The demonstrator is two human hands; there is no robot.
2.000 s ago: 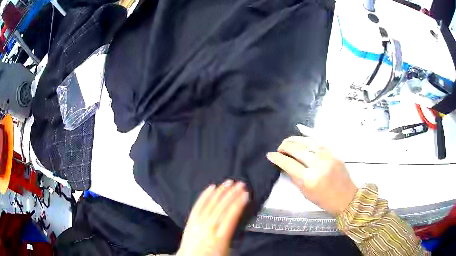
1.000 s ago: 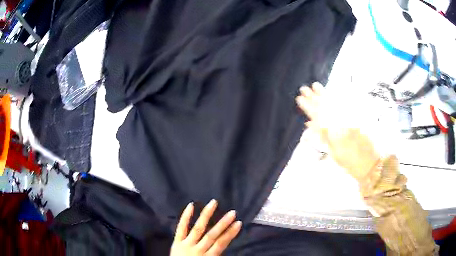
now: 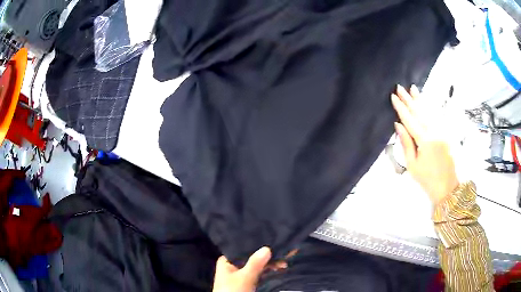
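Observation:
A large black garment piece (image 3: 285,125) lies spread over the white table, with folds at its upper left and its narrow lower end at the table's front edge. My left hand (image 3: 243,274), cut off by the bottom edge, grips that lower end, thumb on top and fingertips partly seen beyond the cloth. My right hand (image 3: 425,145) lies on the garment's right edge with its fingertips on the cloth; the fingers are slightly apart.
White machine head with blue stripe (image 3: 496,51) at right, black snips (image 3: 500,166) beside it. Checked cloth (image 3: 91,97) and a clear packet (image 3: 114,43) at left. Measuring strip (image 3: 377,242) along the front edge. More black cloth (image 3: 108,245) at lower left. Orange disc (image 3: 10,91) at far left.
My left hand has closed on the garment's lower end. My right hand and the garment's right edge have shifted right in the picture. The view has moved too; the checked cloth and packet sit higher.

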